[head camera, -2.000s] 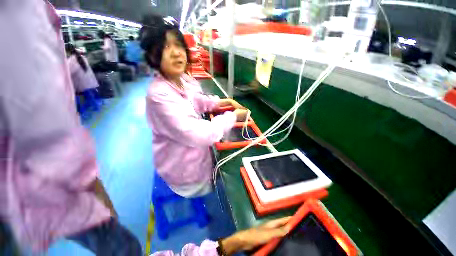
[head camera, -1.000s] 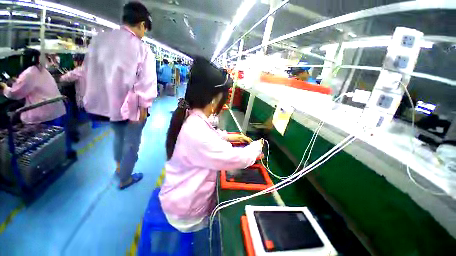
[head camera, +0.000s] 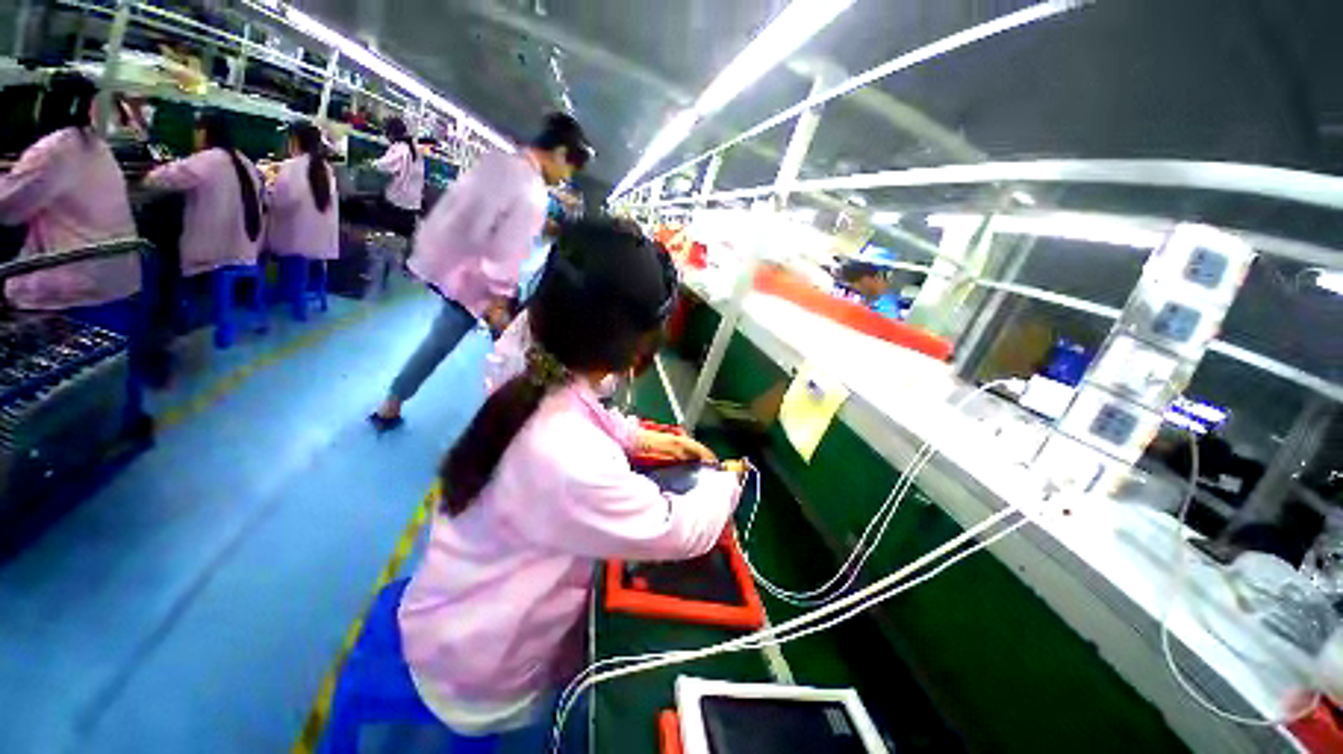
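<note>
Neither of my hands is in the picture. Nearest in front of me, a white foam tray (head camera: 692, 719) with a dark tablet (head camera: 773, 726) in it is cut off by the bottom edge. A bit of red foam tray (head camera: 670, 732) shows beneath it at the left. Farther along the green bench, a red foam tray (head camera: 688, 611) holds another dark tablet (head camera: 692, 579). A seated person in a pink smock (head camera: 538, 516) has their hands at a further tablet beyond it.
White cables (head camera: 825, 617) hang from the shelf (head camera: 943, 476) across the bench. Power sockets (head camera: 1164, 342) stand on an upright at right. A yellowish sheet (head camera: 810, 413) hangs below the shelf. A person (head camera: 479, 236) is in the blue aisle; others sit at far left. A loaded cart (head camera: 67, 383) stands at left.
The view has swung up and left, so my hand and the nearest red tray left the picture. The white tray sits lower. The seated person turned to the bench; the standing person moved down the aisle.
</note>
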